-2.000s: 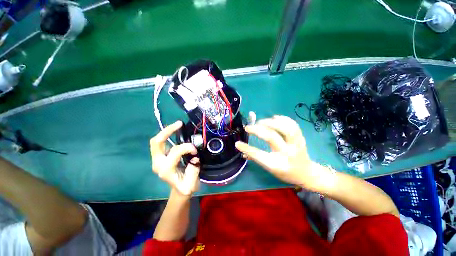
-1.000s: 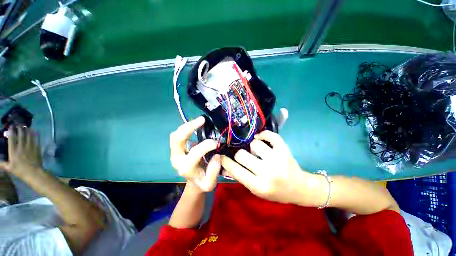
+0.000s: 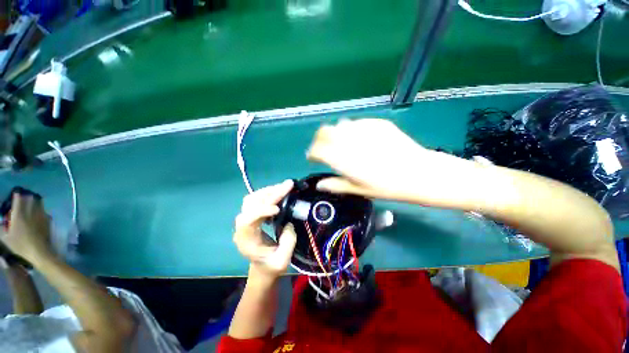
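Observation:
The camera housing (image 3: pixel 345 238) sits near the bench's front edge, its round black interior facing up with a pale ring in it. The black camera head (image 3: pixel 341 303) hangs toward me, blurred, joined by a wire harness (image 3: pixel 331 255) of red, blue, white and orange wires. My left hand (image 3: pixel 264 231) grips the housing's left rim. My right hand (image 3: pixel 358 155) is over the far rim, blurred, its lower finger or thumb at the rim; whether it holds a sealing ring cannot be told. A white pigtail cable (image 3: pixel 241 148) runs from the housing toward the belt.
Tangled black rings (image 3: pixel 493 138) and a shiny plastic bag (image 3: pixel 572 131) lie at right, partly behind my forearm. A metal post (image 3: pixel 417 58) stands at the belt edge. Camera units (image 3: pixel 54 93) are on the belt. Another person's hand (image 3: pixel 27 224) works at left.
The black head has swung from the far side of the housing to the near side, exposing the interior. My right hand has moved from the wires to the far rim. My left hand stays at the left rim.

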